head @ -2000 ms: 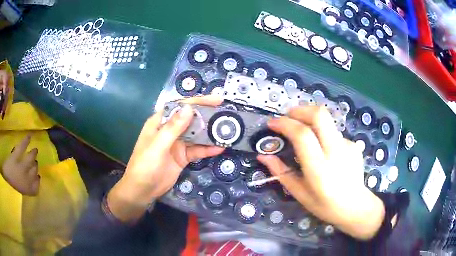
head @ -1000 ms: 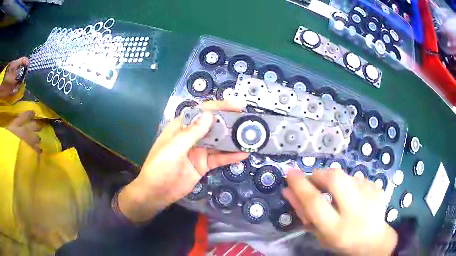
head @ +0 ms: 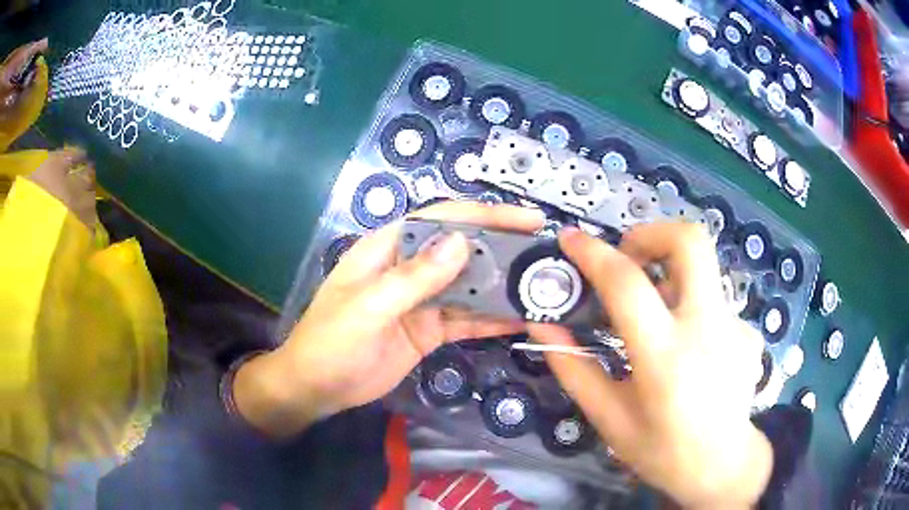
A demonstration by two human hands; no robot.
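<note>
My left hand [head: 369,319] grips the left end of a grey fixture bar [head: 454,279], thumb on its face. A round black-rimmed unit with a white ring and silver centre [head: 550,287] sits on the bar. My right hand [head: 658,349] has a finger at the unit's top edge and the thumb at its lower edge. Thin tweezers [head: 563,349] stick out from under the right hand. The hand hides the bar's right end. Below is a clear blister tray [head: 424,65] with rows of black-rimmed units. A second fixture bar [head: 583,185] lies across the tray.
A bar with three pale round units [head: 731,125] lies at upper right. A clear box of units [head: 762,75] and a red bin [head: 882,149] are beyond. Loose units [head: 833,343] and a white card [head: 864,390] lie right. Sheets of rings [head: 164,85] and a yellow-sleeved person [head: 80,329] are left.
A second ago my right hand was below the bar and off the unit; now it is up at the unit, covering the bar's right end. The bar has shifted slightly right.
</note>
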